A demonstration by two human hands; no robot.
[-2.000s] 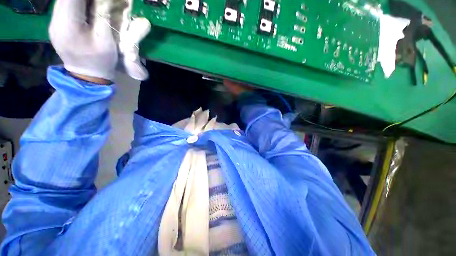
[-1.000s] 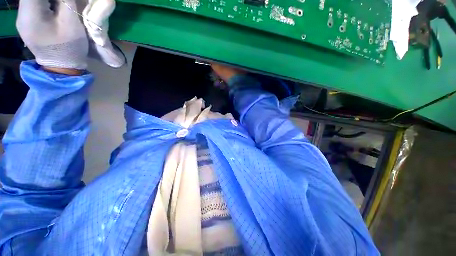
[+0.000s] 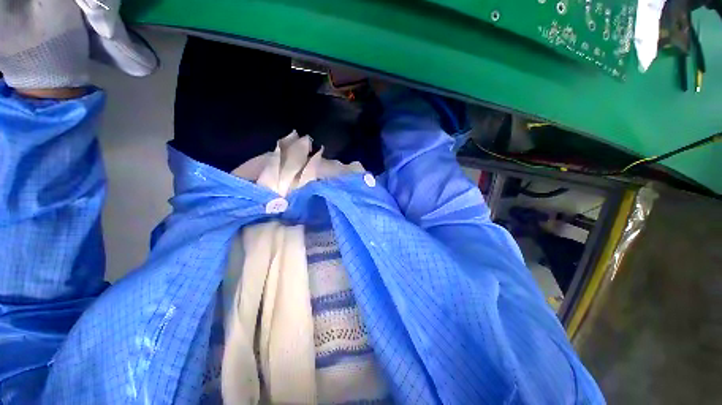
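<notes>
My left hand wears a white knit glove and is cut off by the top left corner. A short bit of thin silvery solder wire shows at its fingers. White glove fabric with a greyish tip hangs beside it; I cannot tell if it is my fingers or a loose glove. My right hand is bare, under the bench edge, mostly hidden in shadow. A small unclear item with a shiny strip and orange bits is at its fingers. The green circuit board is cut off at the top right.
The bench has a green mat. White paper and a dark tool or holder lie right of the board. A black and yellow-green cable crosses the bench edge. A frame with a yellow strip stands below right.
The view has shifted, so board and bench sit higher and my left hand is further into the corner. My right hand stays under the edge, where orange bits now show.
</notes>
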